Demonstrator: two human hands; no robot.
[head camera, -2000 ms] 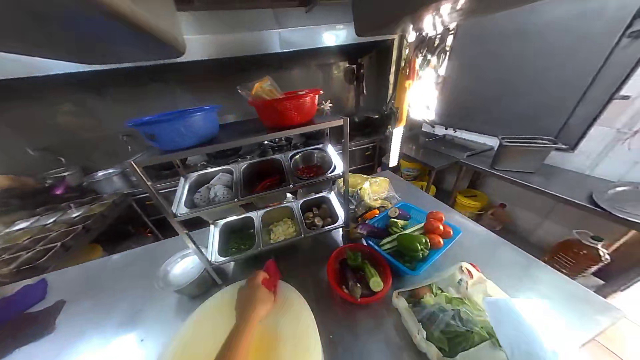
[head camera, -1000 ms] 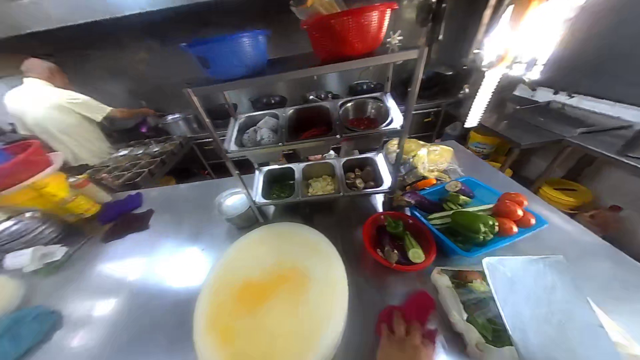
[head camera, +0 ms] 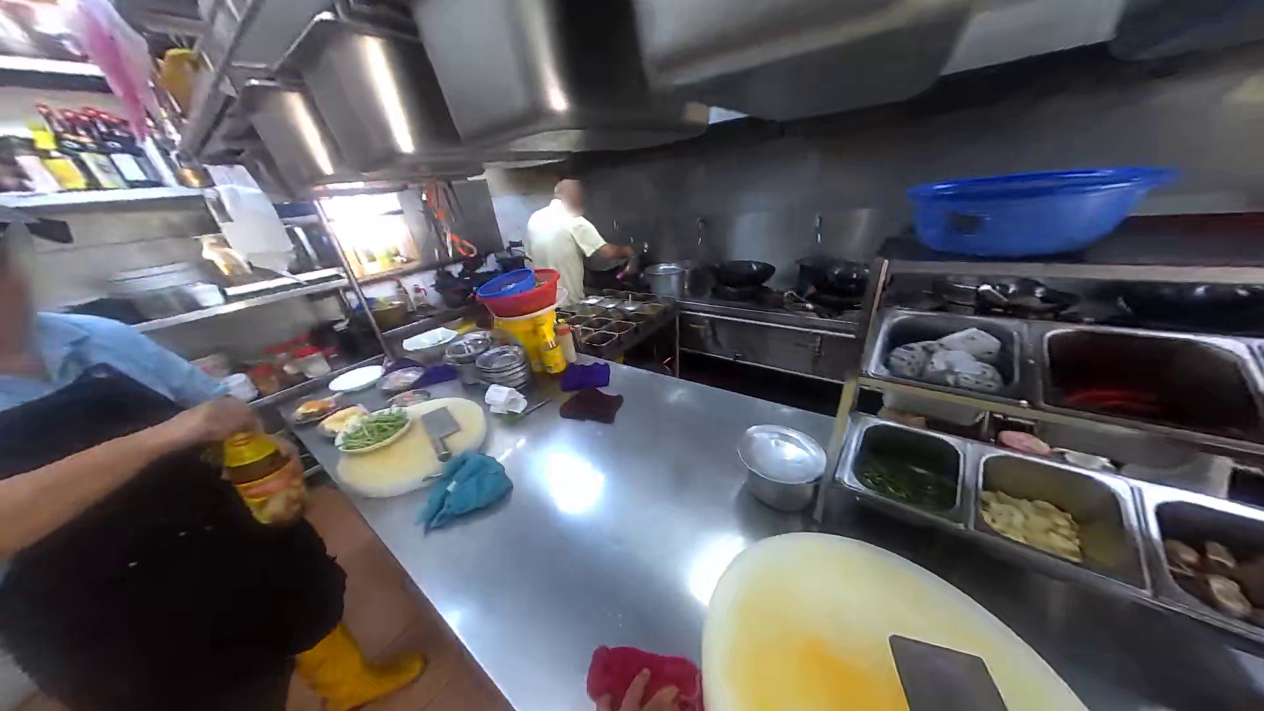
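Observation:
My left hand (head camera: pixel 640 693) is at the bottom edge, its fingers on a folded red cloth (head camera: pixel 647 671) on the steel counter. Just right of it lies a round, pale cutting board (head camera: pixel 800 612) with an orange-yellow stain. A cleaver's blade (head camera: pixel 946 673) rests on the board; its handle is out of view. My right hand is not in view. Behind the board stands a lidded metal pot (head camera: pixel 780 464), beside a rack of steel food pans. These hold chopped greens (head camera: pixel 904 482), pale slices (head camera: pixel 1032 523) and what look like mushroom pieces (head camera: pixel 1224 583).
A co-worker (head camera: pixel 148 474) at the left holds a yellow-labelled bottle (head camera: pixel 262 476). Near them are a second board (head camera: pixel 380 476), a cleaver (head camera: pixel 441 425) and a teal cloth (head camera: pixel 469 489). Another person (head camera: pixel 563 237) stands at the stove. A blue basin (head camera: pixel 1037 212) sits on the rack.
The view has swung far left. The red cloth and my hand have moved from the board's right side to its left. A cleaver blade now lies on the board, where none showed before.

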